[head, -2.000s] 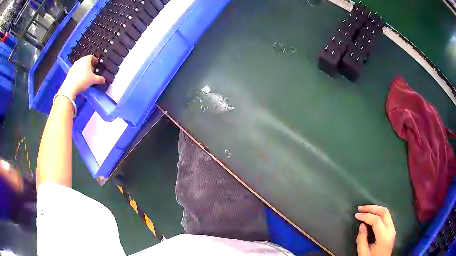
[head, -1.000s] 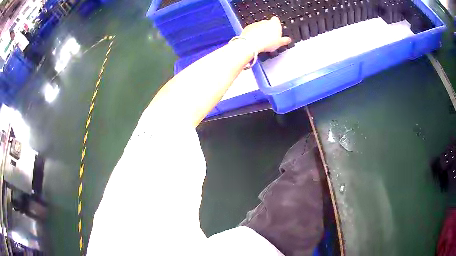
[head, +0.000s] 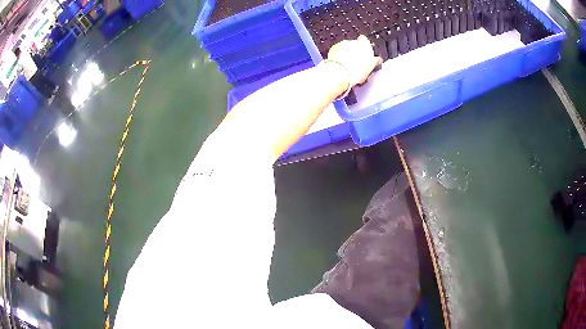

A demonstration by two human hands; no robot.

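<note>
A large blue bin stands at the top, with rows of black power adapters, pins up, in its far part. A white liner sheet shows in the nearer part. My left hand is inside the bin at its left end, fingers curled down at the end of the rows. Black adapters show under and beside my fingers. The hand hides its fingertips, so a firm grip cannot be made out. My right hand is out of the picture.
Stacked blue crates stand left of the bin. A lower blue bin lies beneath. More black adapters stand on the green bench at the right edge. A dark red cloth shows bottom right. Yellow-black tape marks the floor.
The view has swung left, and my right hand has left the picture. In the last second my left hand has moved slightly nearer along the bin's left end.
</note>
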